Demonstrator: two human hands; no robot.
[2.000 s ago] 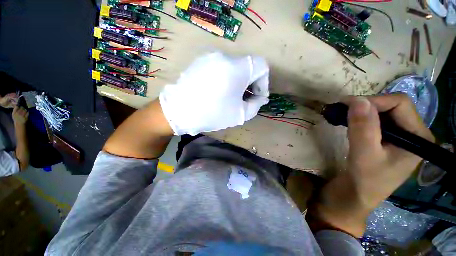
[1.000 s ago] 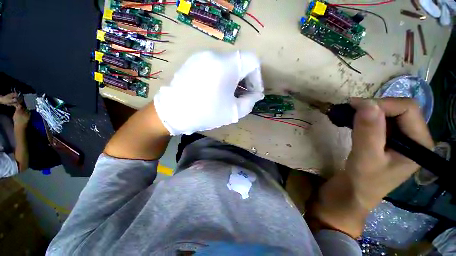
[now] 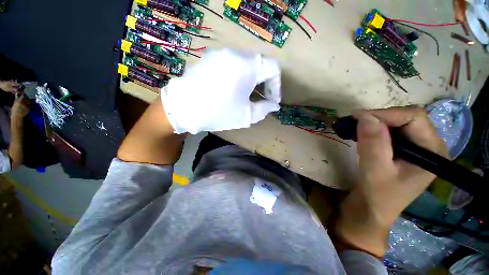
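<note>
A green circuit board (image 3: 304, 116) lies flat near the bench's front edge, solder side up, with red and black wires trailing to the right. My left hand (image 3: 222, 92), in a white glove, is at the board's left end, fingertips pinched together. A thin strand shows between the fingers, seemingly solder wire (image 3: 260, 93). My bare right hand (image 3: 399, 161) grips the black handle of a soldering iron (image 3: 429, 160), pointing left at the board's right part. The iron's tip is blurred and cannot be made out.
Rows of boards with yellow ends (image 3: 155, 51) lie at the back left, more at the back middle. A small stack (image 3: 387, 45) lies at the back right. A round dish (image 3: 449, 126) and brown sticks (image 3: 456, 70) are at the right. Another person's arm (image 3: 17, 126) shows far left.
The view has shifted, so the bench items sit further right. The iron has moved left relative to the board, its handle end now close to the board's right end. My left hand keeps its pinch.
</note>
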